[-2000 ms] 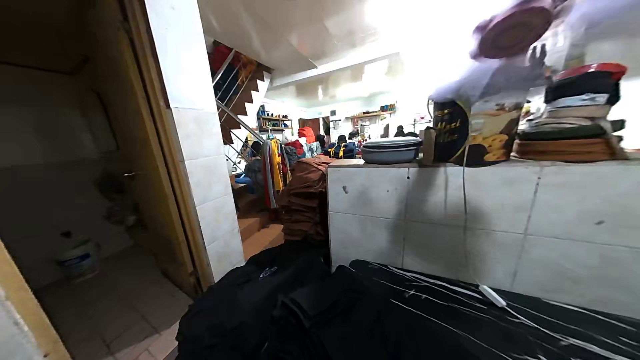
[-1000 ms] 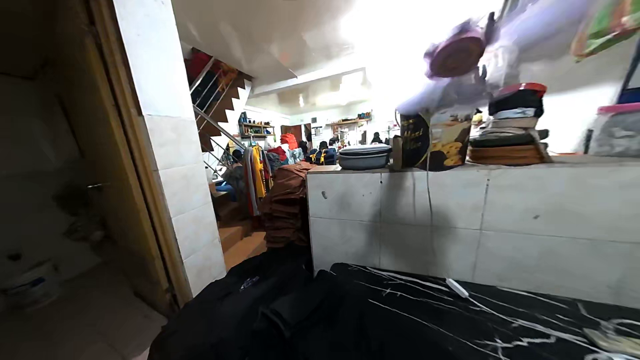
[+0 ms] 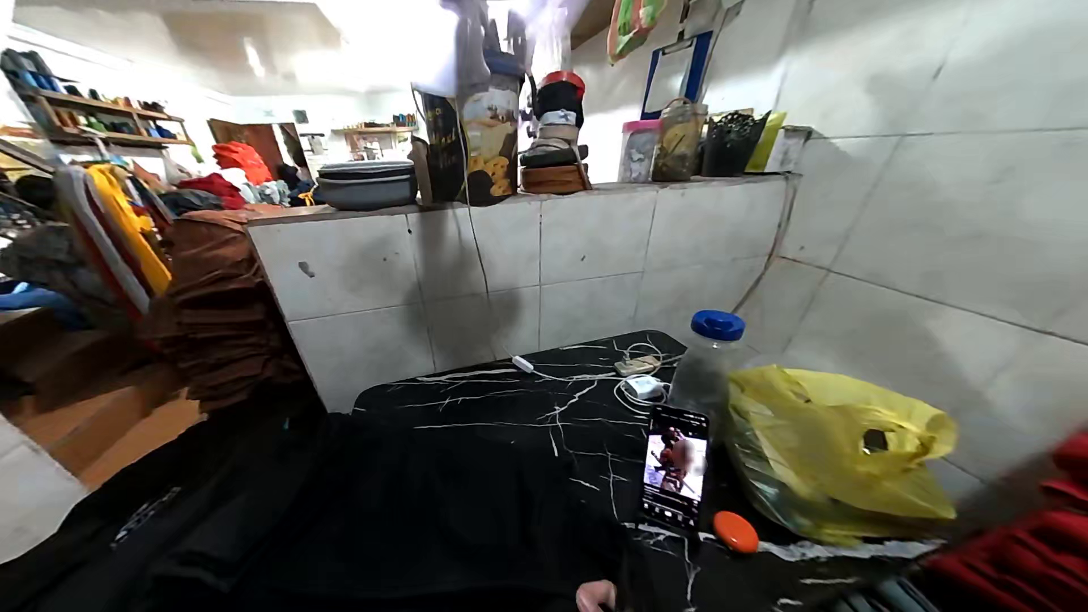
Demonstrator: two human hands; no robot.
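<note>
At the bottom edge, right of centre, a small part of one hand shows beside black cloth; whether it is my left or my right hand, and what it holds, I cannot tell. The black cloth covers the near left part of a black table with white veining. A lit smartphone leans upright just beyond the hand, to its right. Next to the phone's base lies an orange oval object. Behind it stand a clear jar with a blue lid and a yellow plastic bag.
White chargers and cables lie near the low tiled wall. Its ledge bears grey basins, a patterned container, stacked items and jars. Brown folded cloth is piled at left, red cloth at lower right.
The view has swung far to the right, bringing the phone, the blue-lidded jar, the yellow bag and part of a hand into sight. The doorway at left is out of view.
</note>
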